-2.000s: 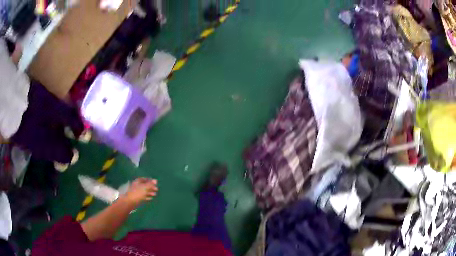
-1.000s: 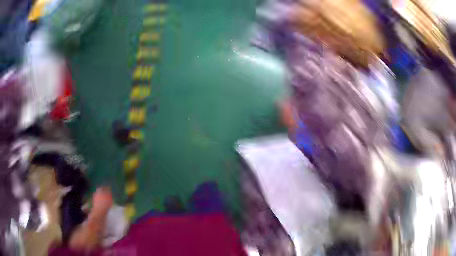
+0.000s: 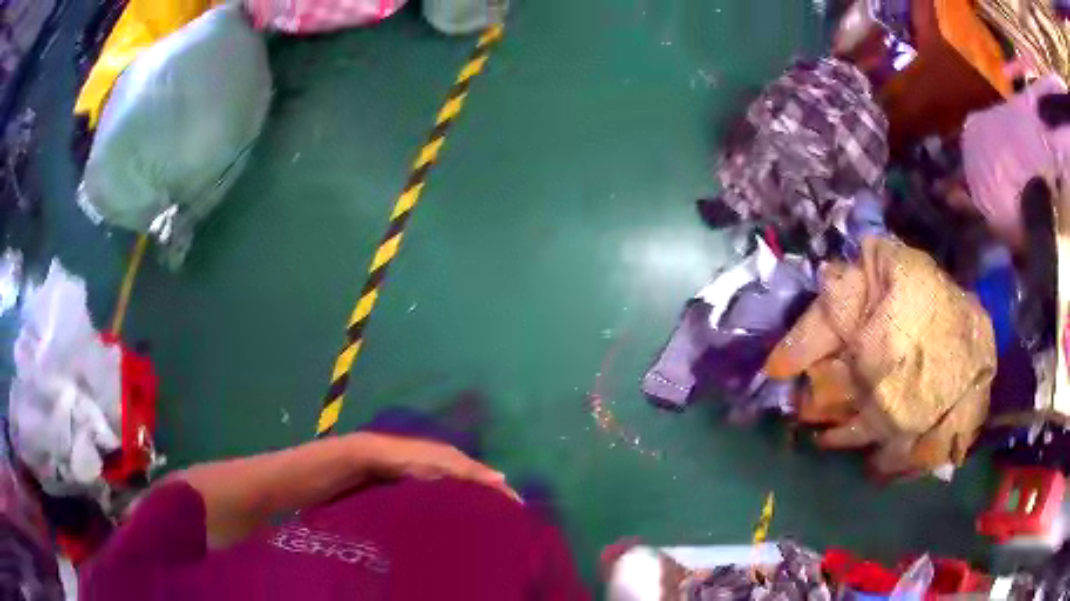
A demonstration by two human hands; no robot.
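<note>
My left hand (image 3: pixel 428 459) lies across the front of my maroon shirt (image 3: pixel 434 540) at the bottom. Its fingers point right and lie together; no object shows in it, and the palm side is hidden. At the bottom, right of the shirt, a white-wrapped hand (image 3: pixel 640 573) shows, probably my right hand; it is small and cut off by the edge, and its fingers cannot be made out. Nearest on the right, a tan patterned fabric bundle (image 3: pixel 927 352) sits on the floor beside grey and purple pieces (image 3: pixel 751 317).
A plaid bundle (image 3: pixel 810 141) lies at the upper right. A grey-green sack (image 3: pixel 182 123) is at the upper left, above a white bag (image 3: pixel 59 376) by a red object (image 3: pixel 136 405). Yellow-and-black tape (image 3: pixel 405 211) crosses the green floor. A red stool (image 3: pixel 1023 505) stands at the right.
My left arm has moved from the left side to across my shirt. The view has moved along the aisle; the purple stool and white sheet are gone, and the tan bundle and sack show clearly.
</note>
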